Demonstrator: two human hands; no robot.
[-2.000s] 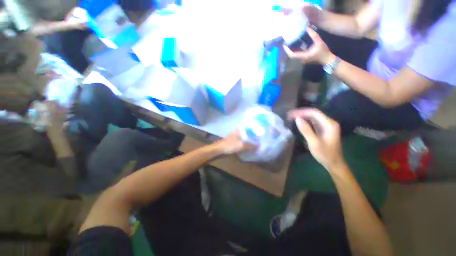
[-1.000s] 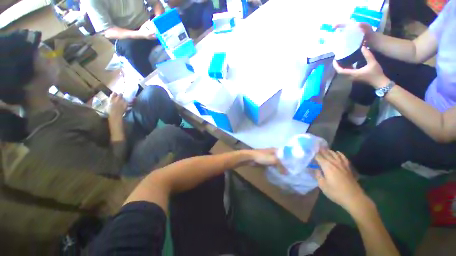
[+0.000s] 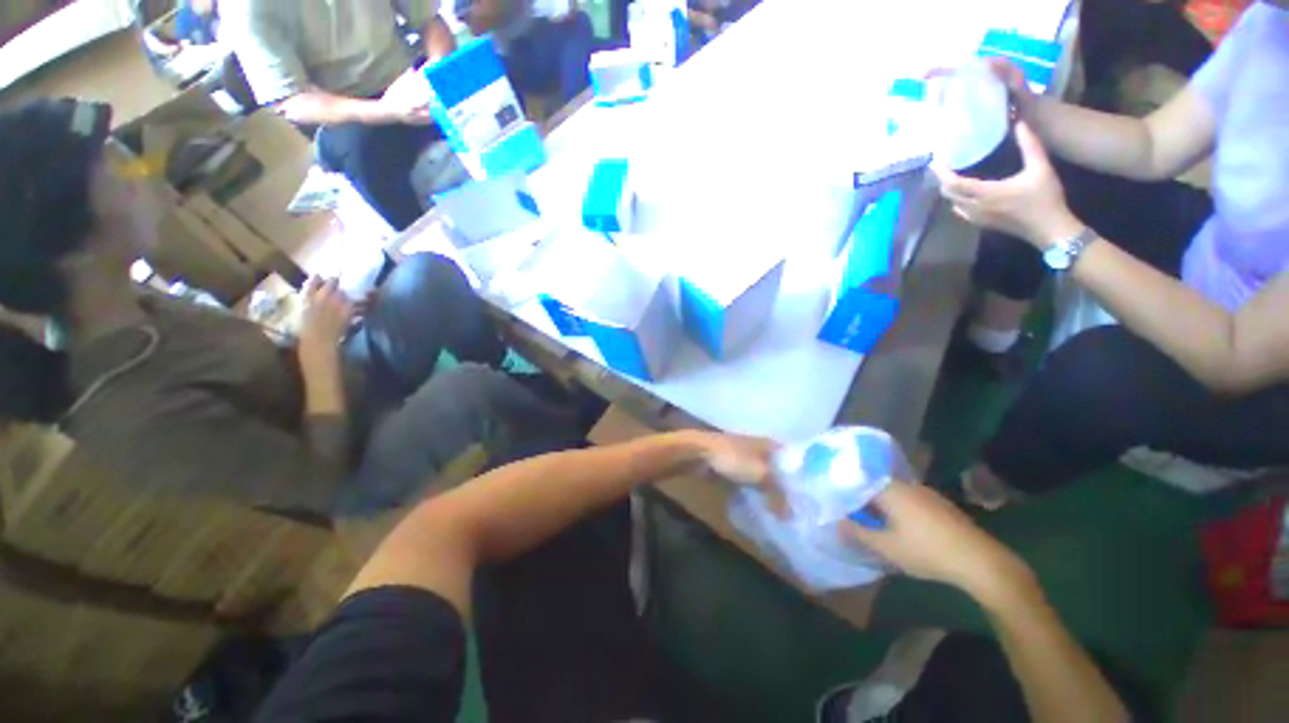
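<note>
A crumpled, milky plastic bag (image 3: 813, 544) with white and light blue contents is held at the near corner of the table, above the brown cardboard. My left hand (image 3: 738, 459) grips its left side. My right hand (image 3: 912, 530) is at its right side, with the fingers at the bag's opening beside a small bright blue patch (image 3: 867, 517). The fingertips are partly hidden by the bag, and the exact contents cannot be told.
Open blue-and-white boxes (image 3: 611, 328) stand on the white table (image 3: 770, 389) beyond my hands. A person on the right holds a dark round device (image 3: 998, 156). A seated person (image 3: 198, 374) is at the left. A red bag (image 3: 1244, 558) lies on the floor at right.
My right hand has come from apart to the bag and now reaches its opening. Since one second ago, both hands and the bag sit slightly lower and further left in the view.
</note>
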